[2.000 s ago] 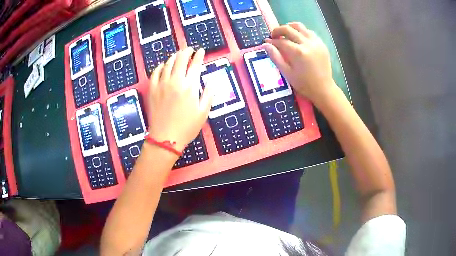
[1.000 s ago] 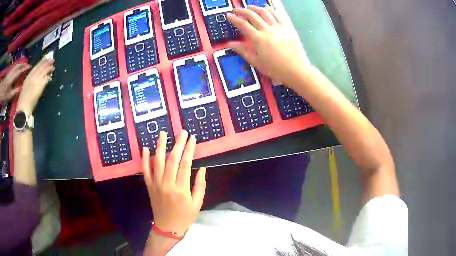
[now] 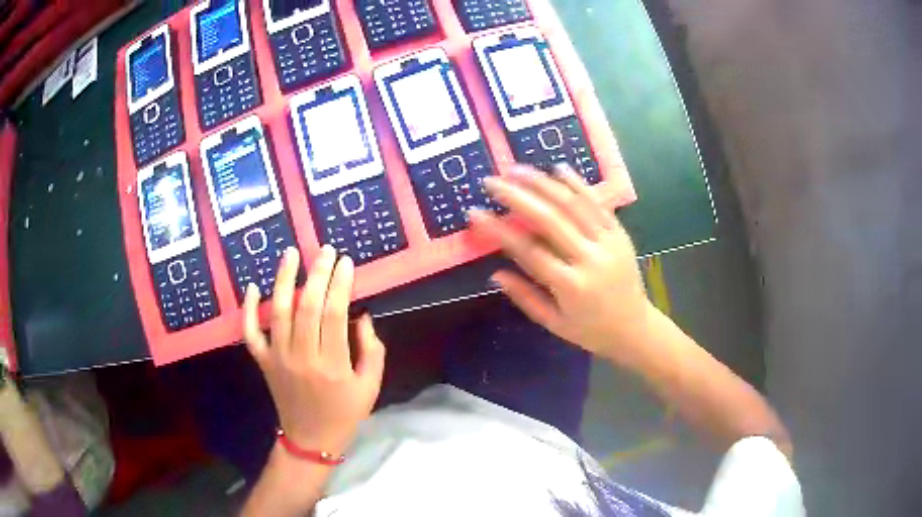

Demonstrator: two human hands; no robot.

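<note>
A red foam phone tray holds two rows of keypad phones. In the near row, three phones on the right, such as the middle one, have white lit screens. The near-row phone second from left shows a dark screen with text lines. My left hand lies at the tray's near edge, fingers spread, fingertips by the keypads of the second and third phones. My right hand is blurred, fingers apart over the lower right keypads; touch cannot be told. Neither hand holds anything.
The dark green mat surrounds the tray. White labelled pieces lie at the upper left, near stacked red trays. A neighbour's forearm shows at the lower left. Grey floor lies to the right.
My right hand has moved from the far-row phones towards me, to the near right. Right near-row screens have changed from blue to white. The neighbour's hands have left the mat.
</note>
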